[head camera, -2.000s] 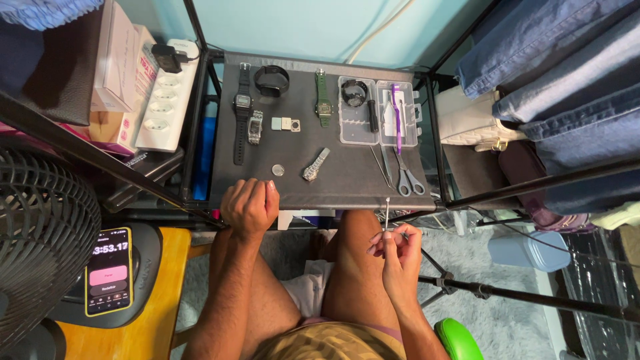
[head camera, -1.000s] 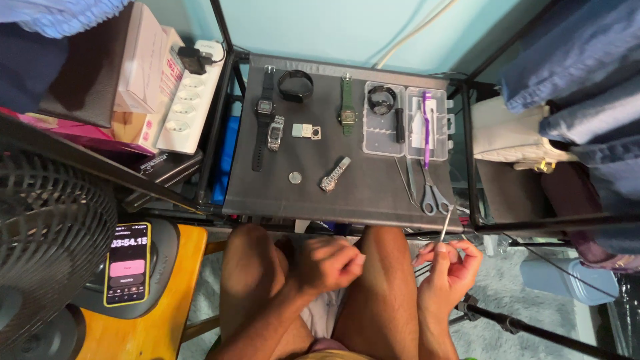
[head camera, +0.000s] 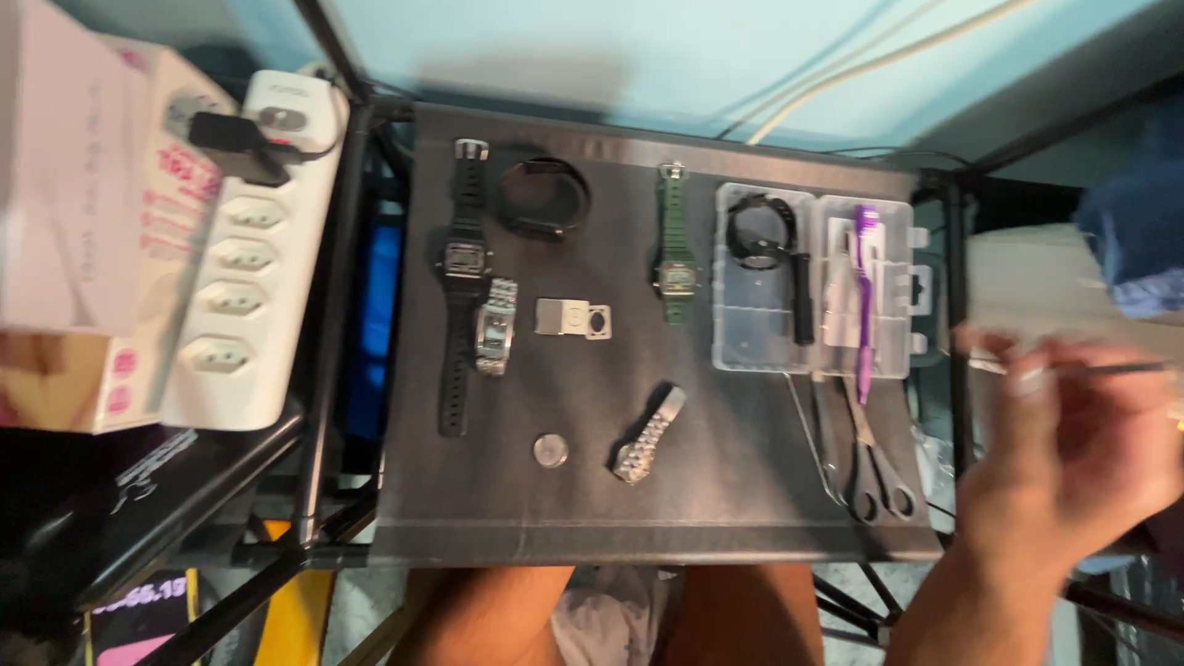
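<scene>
My right hand (head camera: 1073, 435), blurred, is raised at the right beside the table, its fingers closed on a thin metal tool (head camera: 1110, 368). My left hand is out of sight. On the dark tabletop lie a black digital watch (head camera: 464, 259), a silver rectangular watch (head camera: 496, 328), a black round-faced band (head camera: 544, 199) and a green digital watch (head camera: 677, 277). Nearer the front are a metal-bracelet watch (head camera: 647, 439) and a small round disc (head camera: 550, 450). A clear plastic case (head camera: 754, 333) holds a black watch (head camera: 761, 231) and a purple toothbrush (head camera: 866, 277). Scissors (head camera: 877, 472) and tweezers (head camera: 823, 444) lie below it.
A white power strip (head camera: 245, 301) with a black plug and some boxes (head camera: 69, 185) stand at the left. Black metal frame posts (head camera: 324, 370) flank the table. A phone (head camera: 139, 624) lies at lower left. Blue fabric (head camera: 1133, 213) hangs at the right.
My right hand has risen from below the table's front right corner to beside its right side, still holding the tool. My left hand has left the view. The view has shifted closer over the table.
</scene>
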